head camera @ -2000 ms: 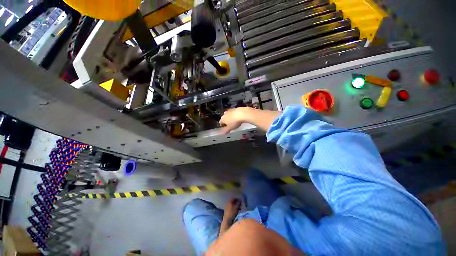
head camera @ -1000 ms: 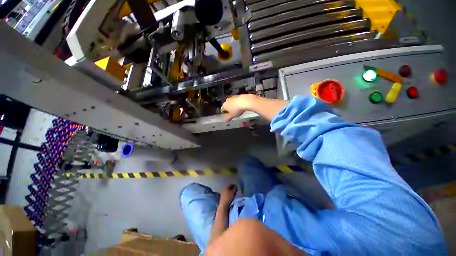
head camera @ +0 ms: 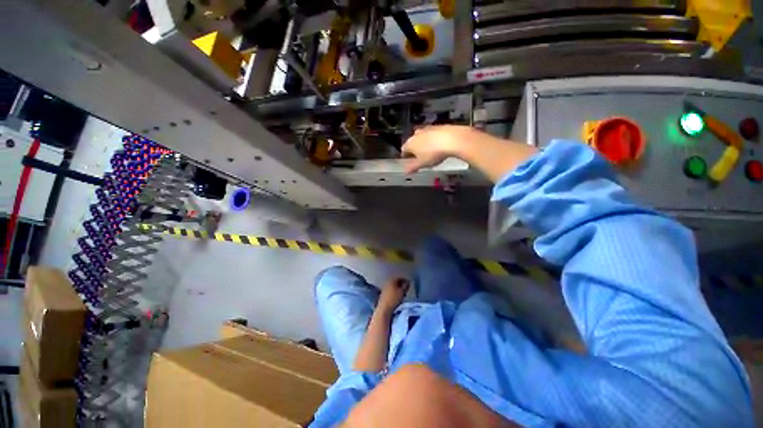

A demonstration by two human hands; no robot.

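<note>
My right hand (head camera: 437, 146) lies palm down on the machine's pale metal side rail (head camera: 376, 174), beside dark mechanisms, with bent fingers over the rail and nothing seen held. A light blue sleeve covers the arm from the forearm up. My left hand (head camera: 395, 292) rests low over my lap between the blue-clad legs. It is small and looks curled; whether it holds anything cannot be told.
A grey control panel (head camera: 569, 125) with a red knob (head camera: 618, 140) and a lit green button is at right. Rollers (head camera: 577, 33) lie behind it. A large carton (head camera: 226, 380) is lower left, near a lattice conveyor (head camera: 117, 242). Hazard tape (head camera: 309, 247) crosses the floor.
The view has turned left and down, showing more cartons at lower left. My right hand stays on the rail. My left hand still lies at the lap, with more of its sleeve visible.
</note>
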